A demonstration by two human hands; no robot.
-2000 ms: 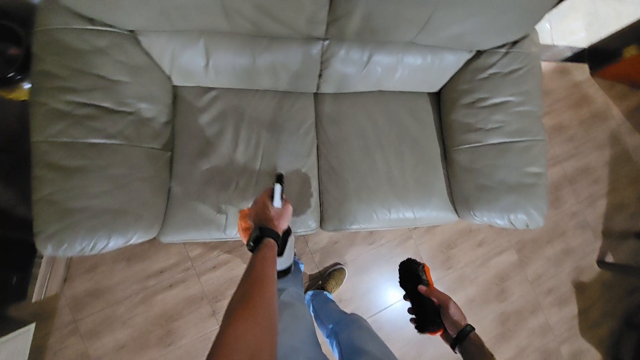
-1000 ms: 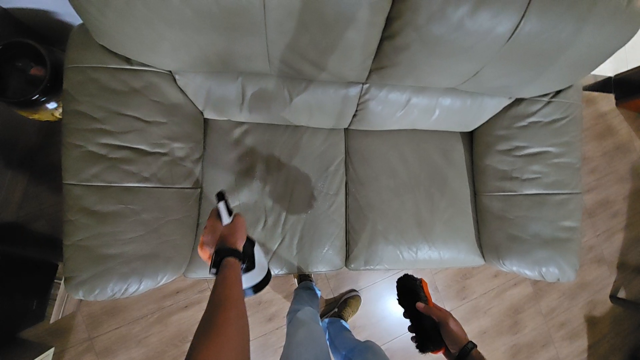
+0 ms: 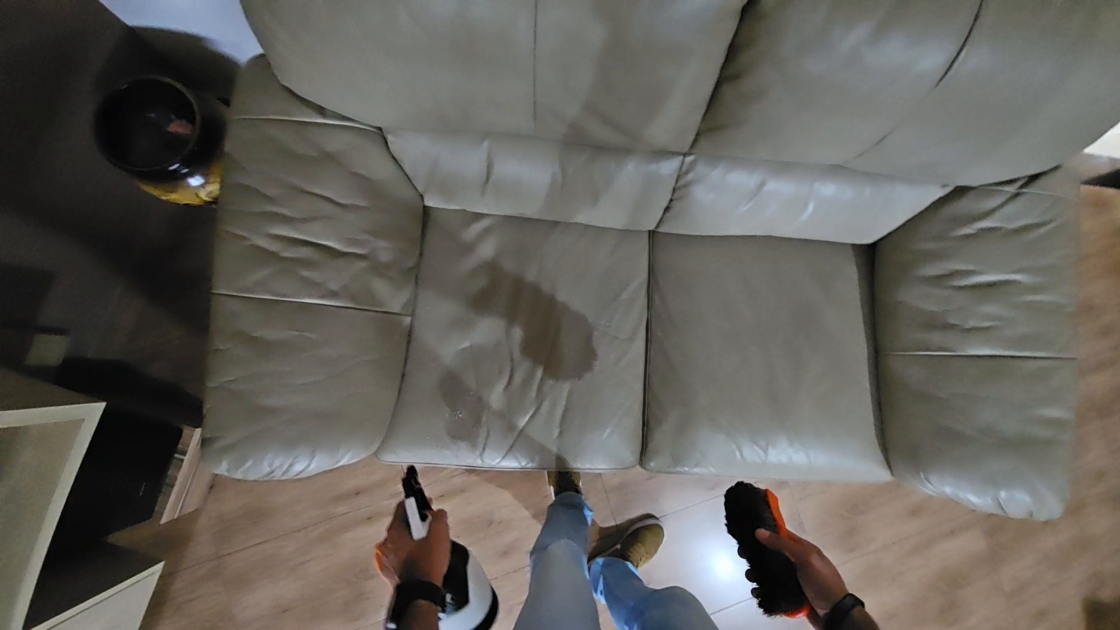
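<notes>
A grey-beige leather two-seat sofa [image 3: 761,350] fills the middle of the view. Dark wet patches [image 3: 547,328] mark its left seat cushion. Below that cushion's front edge, my left hand [image 3: 418,544] is closed around the neck of a black and white spray bottle [image 3: 468,586], its black nozzle pointing up toward the sofa. At lower right, my right hand [image 3: 809,569] grips a brush with dark bristles and an orange body [image 3: 763,547], held in front of the right seat. Neither hand touches the sofa.
My legs in jeans [image 3: 564,560] and brown shoes [image 3: 639,541] stand at the sofa's front on the wood-look floor [image 3: 289,542]. A dark glossy pot [image 3: 149,127] is beside the left armrest. White furniture [image 3: 87,490] stands at lower left.
My left hand with the spray bottle has moved from over the left seat cushion to below its front edge. A small wet patch now shows near that edge. My right hand keeps the brush.
</notes>
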